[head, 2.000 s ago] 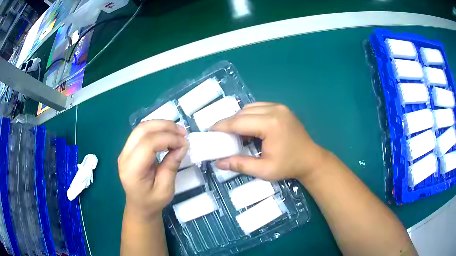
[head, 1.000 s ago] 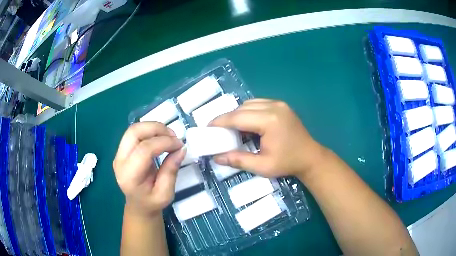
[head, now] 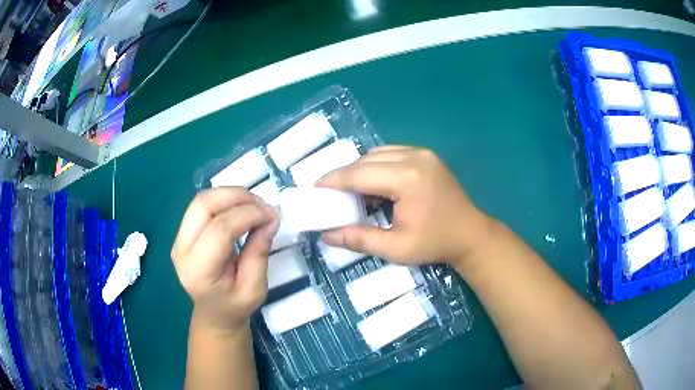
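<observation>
A glossy white unit (head: 320,209) is held level above the clear tray. My right hand (head: 408,206) grips its right end between thumb and fingers. My left hand (head: 228,247) is at its left end with thumb and fingertips pinched together; whether they grip the unit or a small part of it cannot be told. The clear tray (head: 324,362) lies tilted on the green bench under both hands. Several white units sit in its two columns of pockets, and a lower pocket in the left column holds none. My hands hide the middle pockets.
A blue tray (head: 602,286) with white units lies at right. Stacked blue and clear trays (head: 65,297) stand at far left, beside a crumpled white piece (head: 126,268). A pale rail (head: 305,65) crosses behind, with a metal post (head: 53,135) at upper left.
The held unit and my right hand have shifted slightly up and left. My left hand has moved slightly left and stays at the unit's left end.
</observation>
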